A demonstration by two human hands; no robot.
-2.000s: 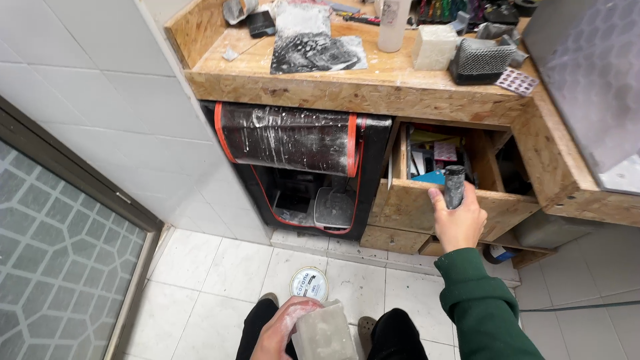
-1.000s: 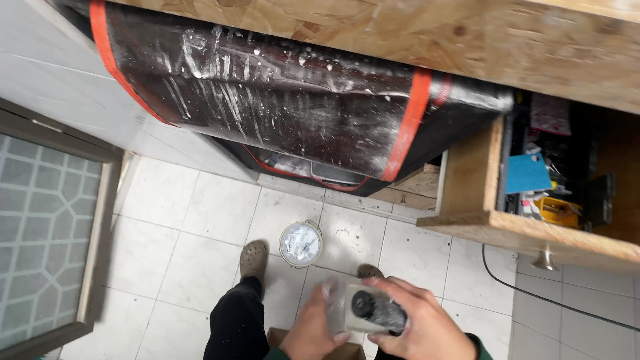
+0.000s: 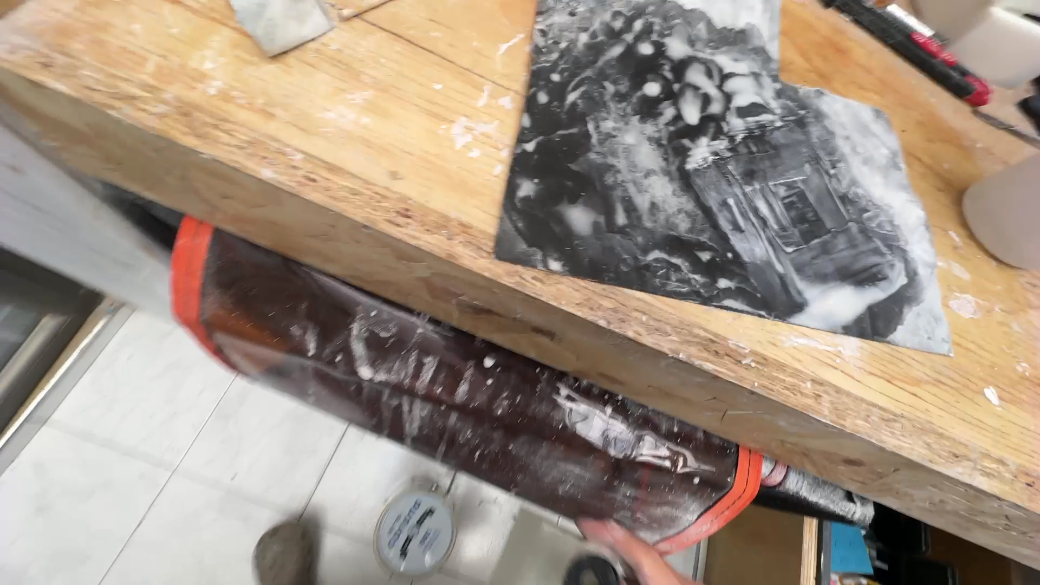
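At the bottom edge, right of centre, part of my right hand (image 3: 632, 554) shows, its fingers around a dark cylindrical thing (image 3: 591, 571) with a round end. Beside and partly under it is a pale grey block (image 3: 532, 551), cut off by the frame. My left hand is out of view. Just above my hand hangs a dark plastic flap (image 3: 455, 390) with orange edging, smeared with white. On the wooden workbench (image 3: 406, 106) lies a black sheet (image 3: 617, 211) covered in white and grey smears.
The bench's thick front edge (image 3: 455, 301) crosses the view. A black and red tool (image 3: 918, 49) and a pale container (image 3: 1007, 213) are at right; a grey scrap (image 3: 284, 20) lies at upper left. Below are a round lidded tub (image 3: 415, 532), my shoe (image 3: 286, 552) and an open drawer (image 3: 849, 548).
The view has moved up and closer to the bench top. A second ago both hands were together around the block and the dark thing; now only the right hand shows, at the lower edge.
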